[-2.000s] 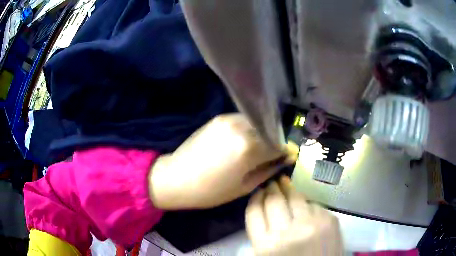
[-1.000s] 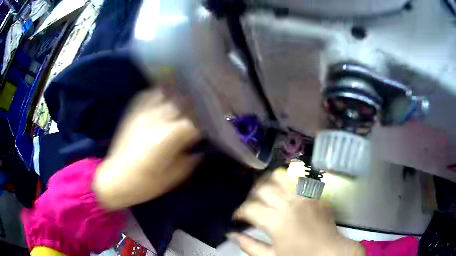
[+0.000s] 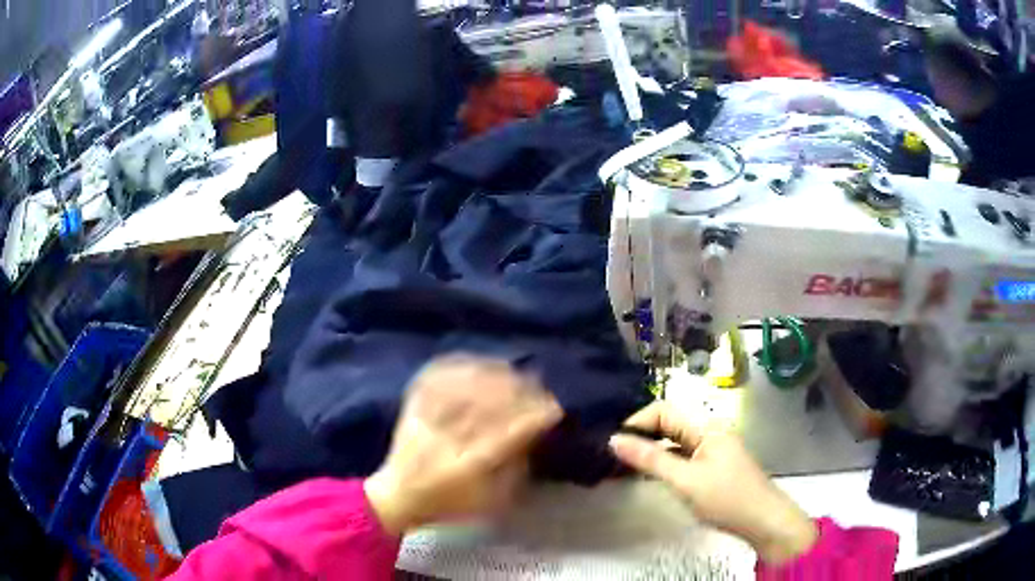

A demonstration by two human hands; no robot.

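The dark navy garment (image 3: 454,284) lies heaped on the table, left of the white sewing machine head (image 3: 783,255) with red "BAO…" lettering. My left hand (image 3: 471,437) is blurred and lies over the garment's front part; whether its fingers grip the cloth cannot be told. My right hand (image 3: 715,471) pinches the garment's edge between thumb and fingers, just in front of the lit needle area (image 3: 670,380). The needle tip and presser foot are too small to make out.
A green ring (image 3: 785,350) and a yellow item (image 3: 726,358) are behind the needle. A black tray (image 3: 933,471) is at the right table edge. A blue crate (image 3: 74,420) and red basket (image 3: 131,528) are at the left. Other machines and a person's dark form stand behind.
The view has pulled back from the machine head and now shows the whole garment and workshop. My left hand has come nearer my right hand, which now pinches the cloth edge.
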